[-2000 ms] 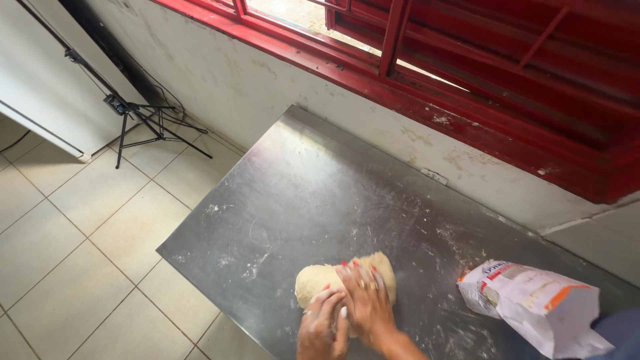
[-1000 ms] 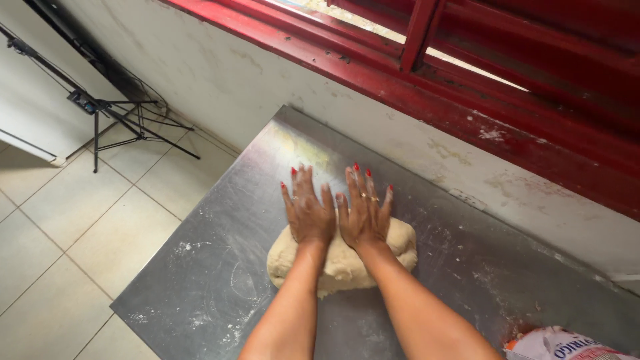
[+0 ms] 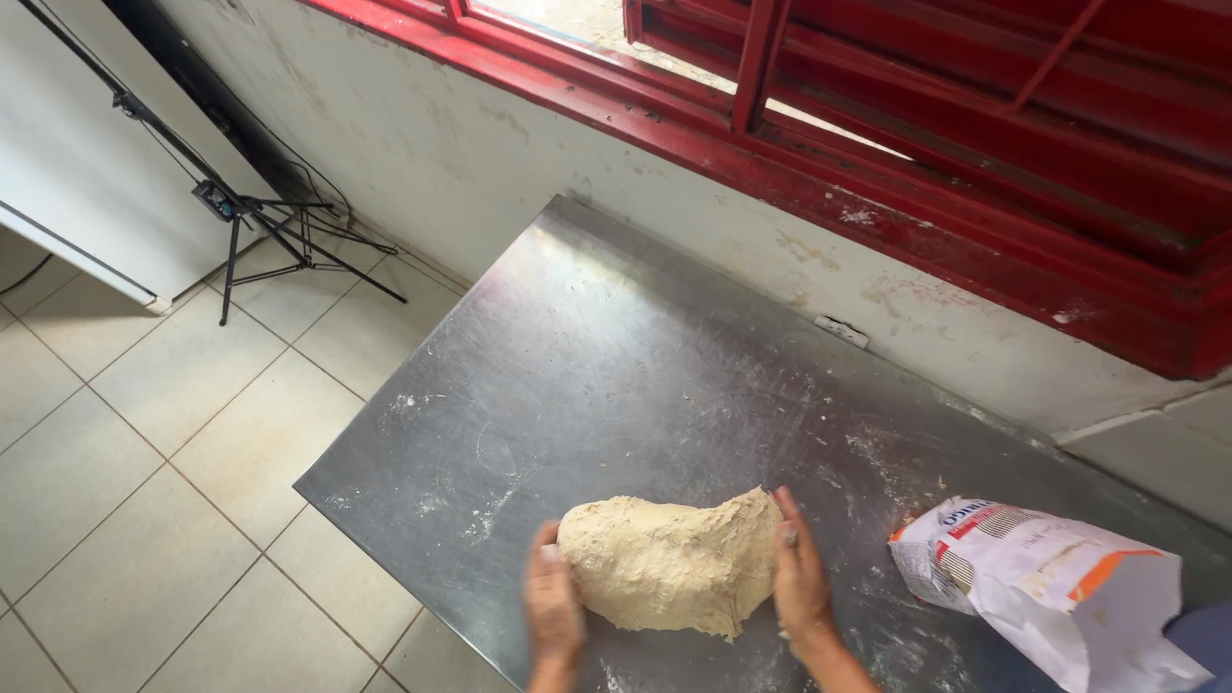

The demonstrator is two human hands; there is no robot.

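Note:
A thick, rough-surfaced lump of dough point(image 3: 674, 563) lies on the stainless steel table point(image 3: 616, 385), which is streaked with flour. My left hand point(image 3: 554, 602), slightly blurred, is against the dough's left end. Against the right end is my right hand point(image 3: 801, 577), its fingers pointing up along the side. Together the two hands hold the dough between them, palms inward. To the right of my right hand lies an opened paper flour bag point(image 3: 1049, 577) with printing on it.
A white wall point(image 3: 404, 135) and a red metal window frame point(image 3: 731, 164) run behind the table. A black tripod stand point(image 3: 279, 231) is on the tiled floor at the left, beside a white panel point(image 3: 106, 164). Dark blue fabric point(image 3: 1203, 640) shows at the right edge.
A second ago both hands lay over the dough with fingers spread and pointing away; now they are at its two ends. The dough's top is uncovered, and the flour bag is in fuller view again.

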